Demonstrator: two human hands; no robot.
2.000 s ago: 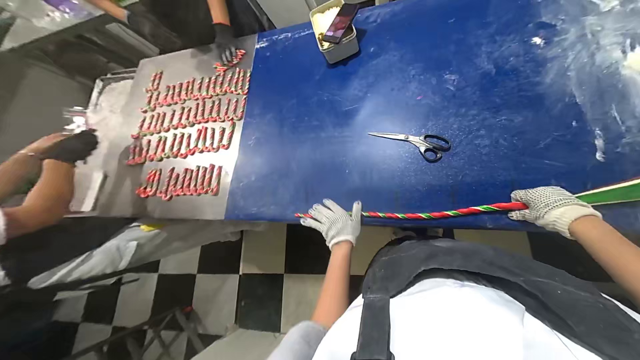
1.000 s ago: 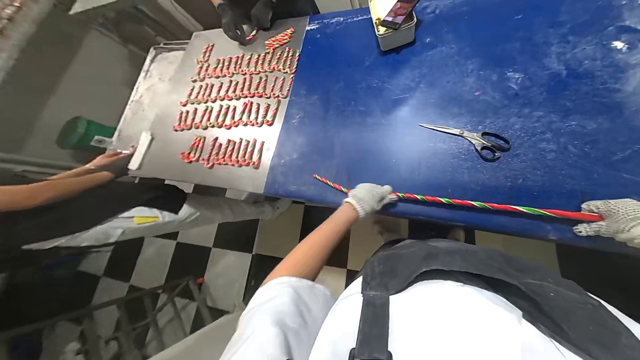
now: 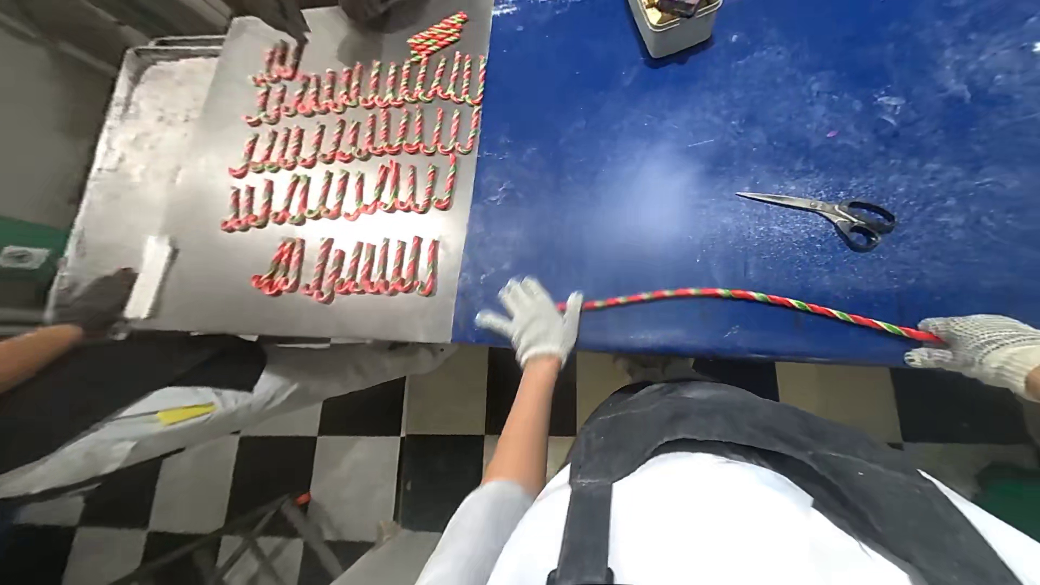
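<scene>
A thin rope of red, green and white striped candy (image 3: pixel 735 294) lies along the near edge of the blue table (image 3: pixel 617 203). My left hand (image 3: pixel 535 321), in a white knit glove, rests over its left end with fingers spread, palm down. The rope's right end is held in the fingers of my right hand (image 3: pixel 975 345), gloved the same way. Behind the rope lie scissors with black handles (image 3: pixel 845 218), touched by neither hand. Rows of small candy canes (image 3: pixel 366 191) cover the metal sheet at the left.
A metal container (image 3: pixel 674 32) stands at the table's far edge. Beyond the canes lie straight striped sticks (image 3: pixel 439 34). A co-worker's gloved hand (image 3: pixel 101 301) is beside a white block (image 3: pixel 150 276) at the far left; other dark gloves show at the top left.
My left hand, closed around the rope a second ago, is now flat with its fingers spread over the rope's end. The rope now bows upward between my hands.
</scene>
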